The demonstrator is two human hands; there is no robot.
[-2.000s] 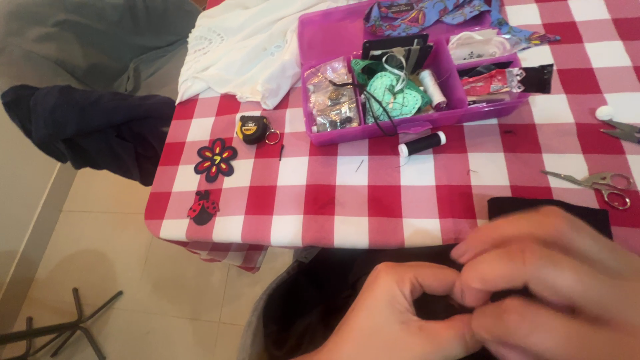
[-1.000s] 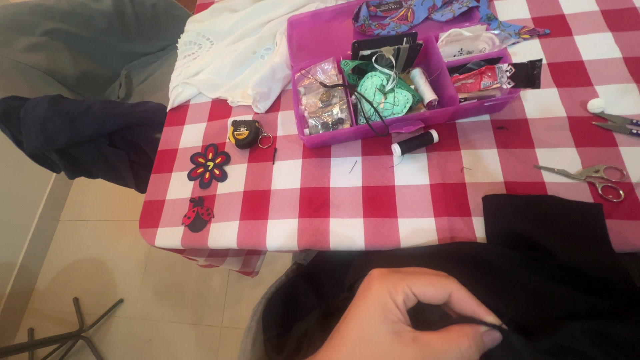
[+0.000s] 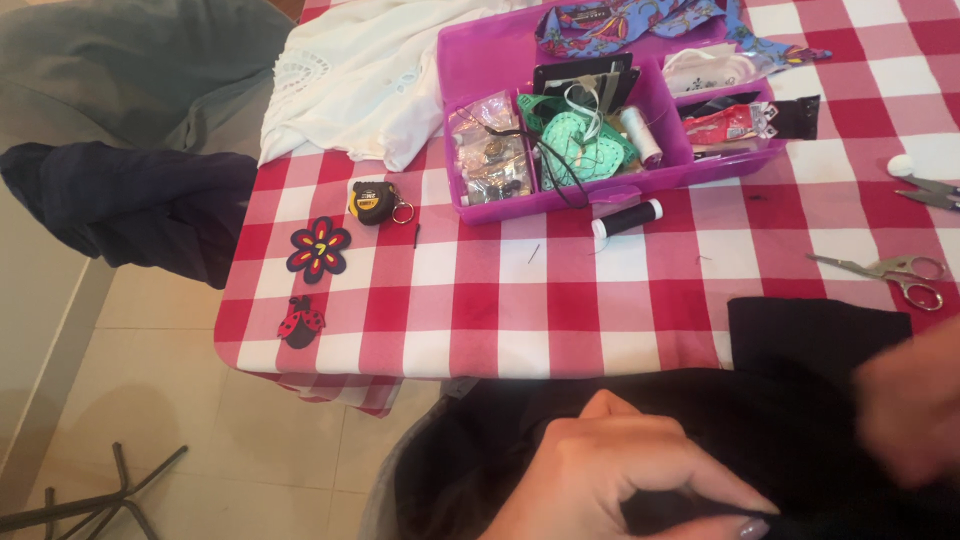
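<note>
Black fabric (image 3: 795, 420) lies across the lap and over the table's front edge, with one flap (image 3: 817, 330) on the checked cloth. At the lower centre my left hand (image 3: 637, 480) pinches a fold of it between thumb and forefinger. My right hand (image 3: 911, 405) is a blur at the right edge, over the same fabric; whether it holds a needle or thread cannot be seen. Small embroidery scissors (image 3: 892, 270) lie just above the flap. A spool of black thread (image 3: 628, 220) rests in front of the purple sewing box (image 3: 480, 214), and a needle (image 3: 534, 253) lies nearby.
The box holds bagged buttons (image 3: 491, 154), a mint felt piece (image 3: 581, 150) and a white spool (image 3: 641, 135). Left of it are a tape measure (image 3: 373, 202), a flower patch (image 3: 318, 250), a ladybird patch (image 3: 301, 322) and white cloth (image 3: 360, 82). Larger scissors (image 3: 930, 191) lie far right.
Two seconds ago both hands were together over the fabric. My right hand has since moved apart, out of sight one second ago and now at the right edge. My left hand keeps its pinch.
</note>
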